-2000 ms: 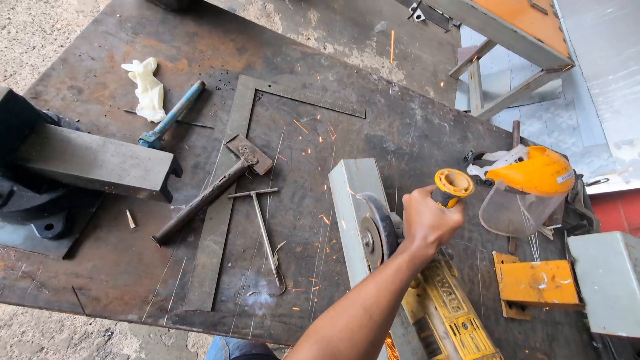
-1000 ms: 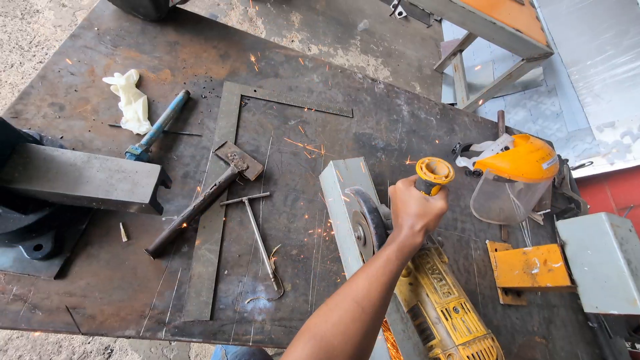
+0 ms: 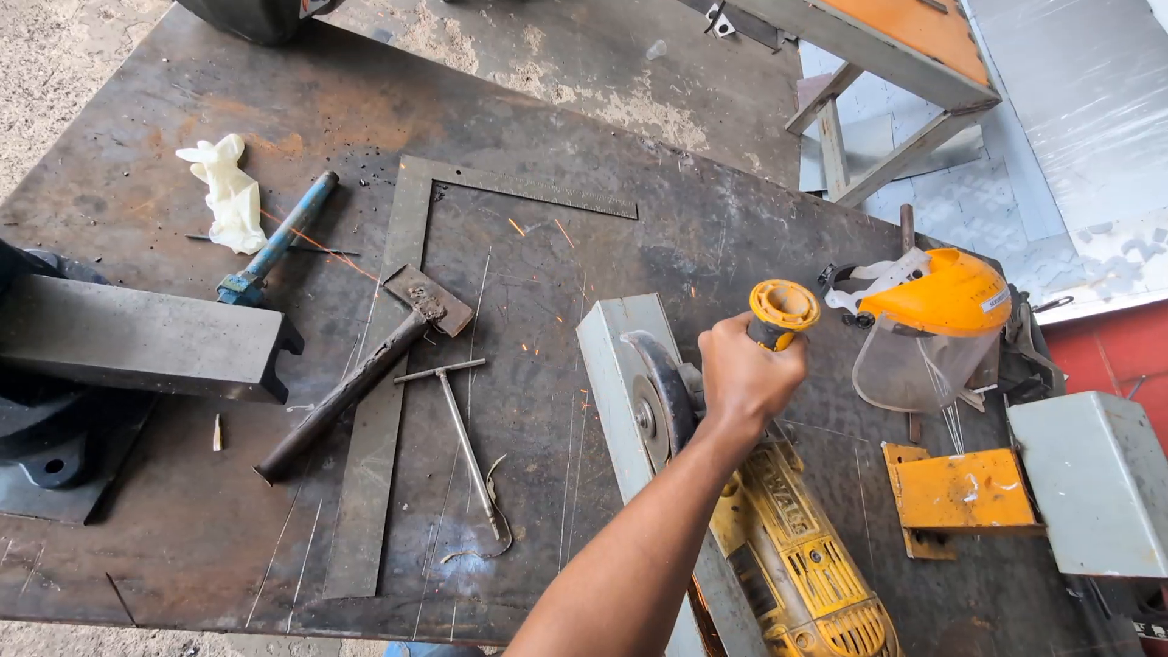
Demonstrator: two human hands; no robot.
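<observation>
One hand, seemingly my left hand, is closed around the side handle of a yellow DeWalt angle grinder. The grinder's disc and dark guard lie against a grey rectangular steel tube, which slants down to the bottom edge. Orange sparks fly left over the bench, and an orange glow shows along the tube near the bottom. My right hand is out of view. Left of the tube lie a T-handled metal rod, a hammer with a pipe handle and a steel framing square.
A bench vise with a blue handle stands left on the steel bench, near a whitish glove. At right are a yellow face shield, an orange bracket and a grey metal box. An orange-topped frame stands beyond.
The hand keeps its hold on the side handle, and the grinder stays against the tube. The sparks' pattern differs; a long streak now crosses near the blue vise handle.
</observation>
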